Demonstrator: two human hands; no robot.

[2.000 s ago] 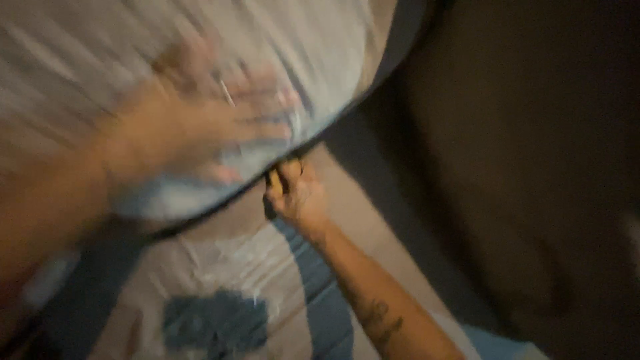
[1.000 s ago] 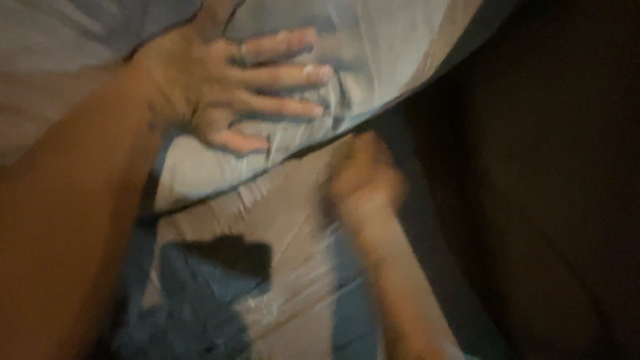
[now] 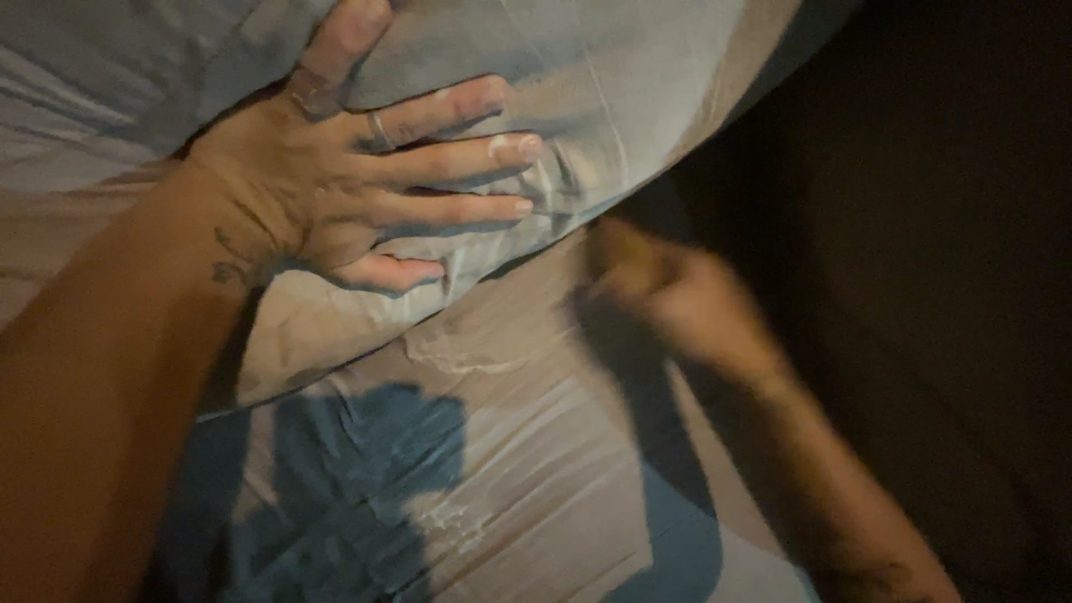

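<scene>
My left hand [image 3: 335, 180] lies flat, fingers spread, on a pale, patterned fabric-covered cushion or pillow [image 3: 653, 75], with a ring on one finger. Just below the cushion's lower edge, my right hand [image 3: 670, 285] is blurred, its fingers curled near the seam where the cushion meets a patterned sheet [image 3: 536, 469]. Something yellowish shows at its fingertips; whether that is a held object cannot be told.
Beneath the cushion the sheet has wrinkles and a whitish patch [image 3: 456, 519]. Dark shadows fall across it. A dark brown surface [image 3: 938, 276] fills the right side.
Over the last two seconds my right hand has moved right along the cushion's edge. My left hand stays spread on the cushion.
</scene>
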